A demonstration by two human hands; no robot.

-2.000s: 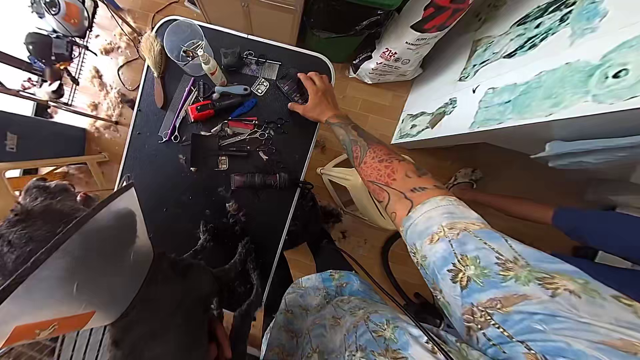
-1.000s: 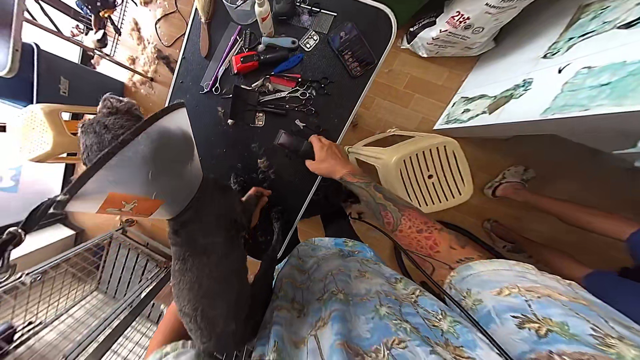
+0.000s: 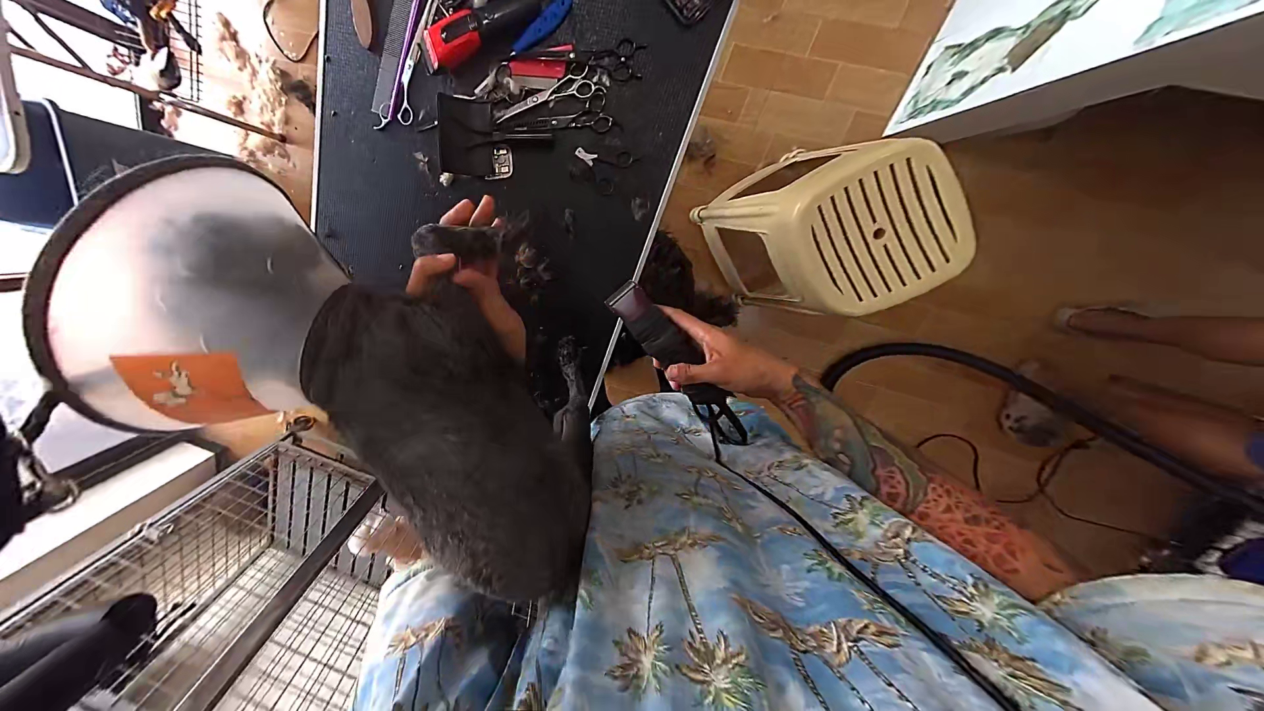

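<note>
A dark-coated dog [image 3: 454, 434] is on the black grooming table [image 3: 370, 212], close against my patterned shirt, with a clear plastic cone [image 3: 197, 286] around its head. My left hand [image 3: 479, 272] reaches from beyond the dog and holds one of its front legs [image 3: 454, 240], fingers around it. My right hand [image 3: 726, 355] grips a dark corded hair clipper [image 3: 657, 328] just off the table edge, its blade pointing up and left, apart from the dog. Another leg [image 3: 571, 380] of the dog lies by the table edge. The dog's face is hidden.
Several scissors [image 3: 568, 94], a red clipper [image 3: 459, 39] and a black comb-like tool [image 3: 464, 136] lie on the table. A cream plastic stool [image 3: 879, 232] stands at right. A wire cage [image 3: 197, 553] is at lower left. A black hose [image 3: 987, 370] crosses near another person's legs [image 3: 1165, 331].
My right hand has moved from over the table to beyond its edge, still holding the clipper. My left hand now holds the dog's leg. The view has shifted.
</note>
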